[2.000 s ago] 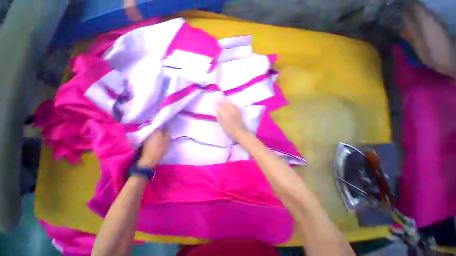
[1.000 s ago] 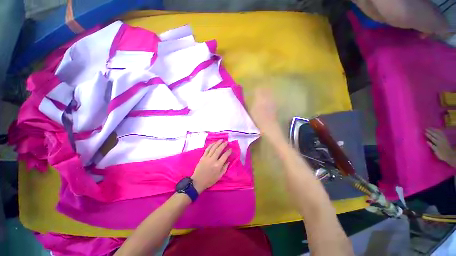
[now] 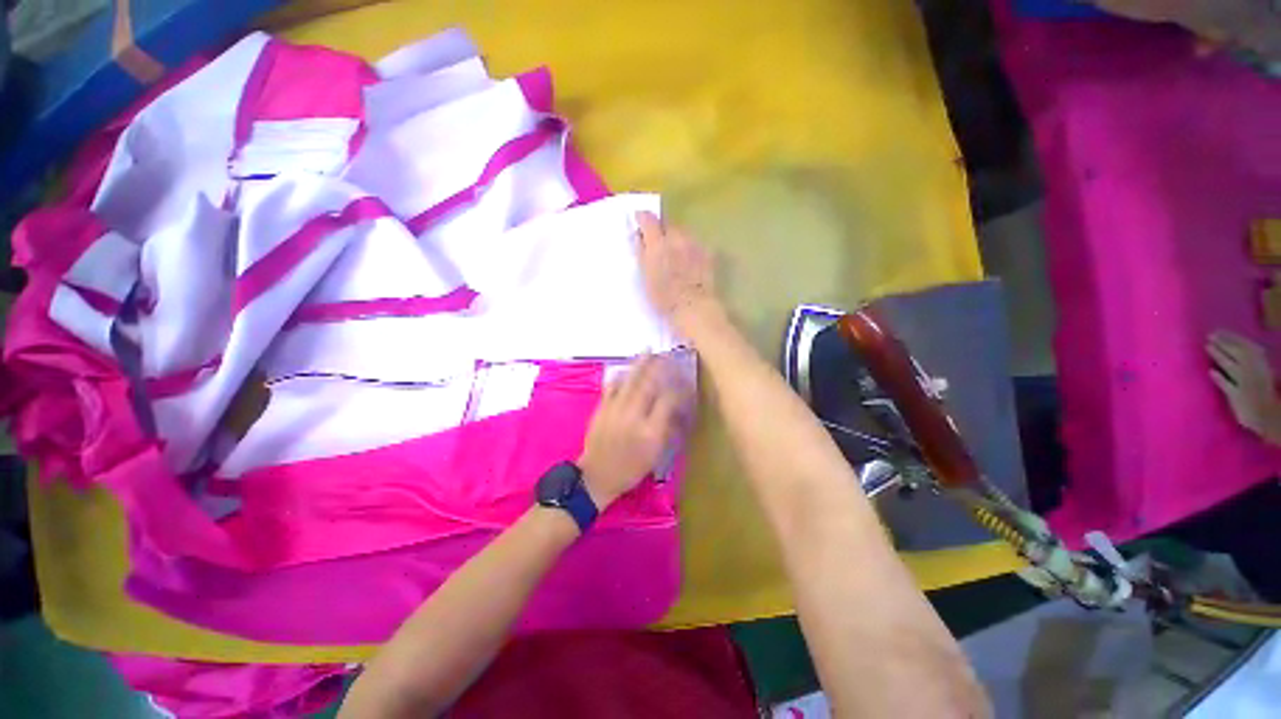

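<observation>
The hot-pink garment (image 3: 379, 478) lies on the yellow table cover, its white inner side up and crossed by pink strips, bunched at the left. My left hand (image 3: 632, 429), with a dark watch at the wrist, rests on the pink band near the garment's right edge. My right hand (image 3: 677, 274) is at the right edge of the white area, with its fingertips on the cloth; whether it pinches the edge is hard to tell. The steam iron (image 3: 899, 393) stands on the dark grey pad to the right, untouched.
The iron's spring and cord (image 3: 1033, 541) trail to the lower right. The yellow table cover (image 3: 787, 84) shows a pale patch right of the garment. A blue padded board (image 3: 70, 99) is at the upper left. Another person's hand (image 3: 1243, 379) rests on magenta cloth (image 3: 1124, 281) at the right.
My right hand has moved from the bare yellow cover onto the garment's right edge. My left hand has moved slightly right and up. The garment's right edge now lies flatter and straighter.
</observation>
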